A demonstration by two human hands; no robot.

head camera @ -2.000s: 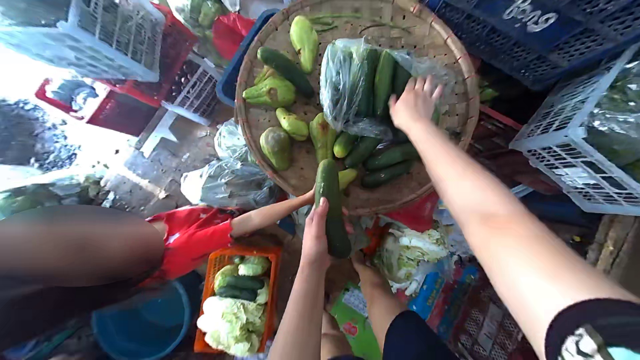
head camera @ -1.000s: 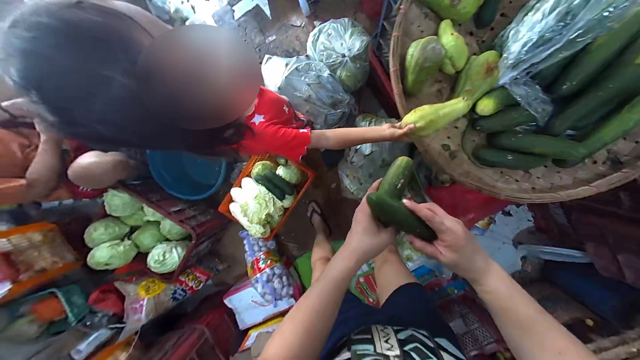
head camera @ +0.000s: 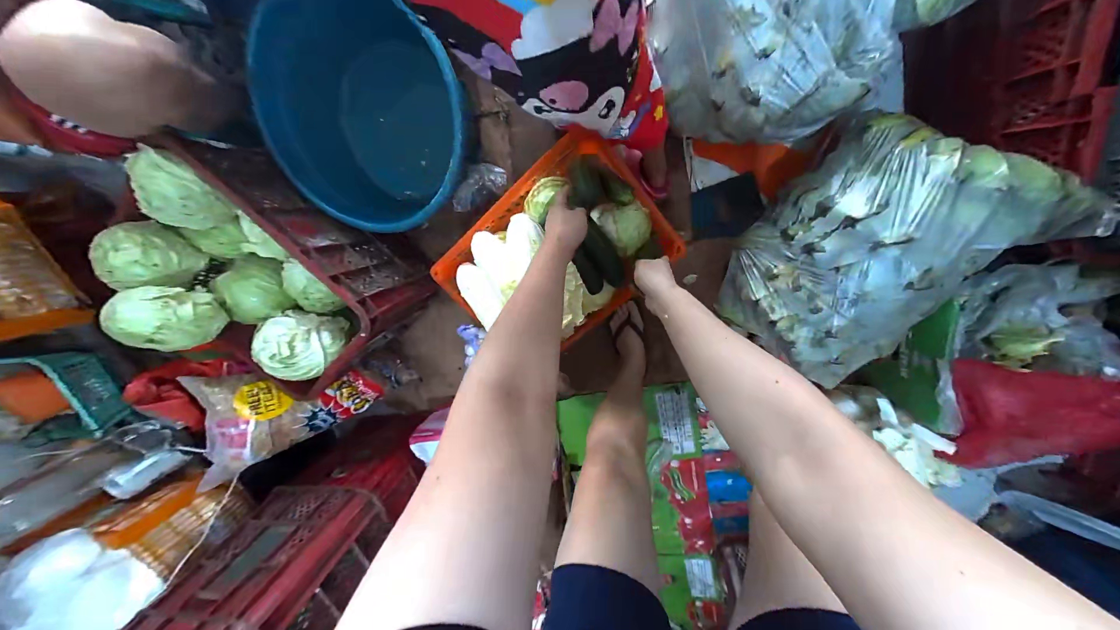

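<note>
My left hand [head camera: 567, 219] is over the orange plastic basket [head camera: 499, 210], among the vegetables; whether its fingers grip anything is hidden. At the basket's right edge is my right hand [head camera: 654, 278], fingers curled, its hold unclear. Dark green cucumbers [head camera: 598, 254] lie between the hands. White-stemmed leafy cabbage [head camera: 494, 267] fills the near left part of the basket, and a round pale green vegetable [head camera: 623, 227] sits at its right side.
A blue plastic tub [head camera: 359, 114] stands beyond the basket, left. A dark red crate [head camera: 350, 306] holds several green cabbages [head camera: 162, 317]. Plastic bags of vegetables [head camera: 862, 236] lie at right. A person in a red patterned garment [head camera: 569, 87] is just past the basket.
The view has swung left and down from the round woven tray to the orange basket. My hands have moved from holding cucumbers by the tray to the basket.
</note>
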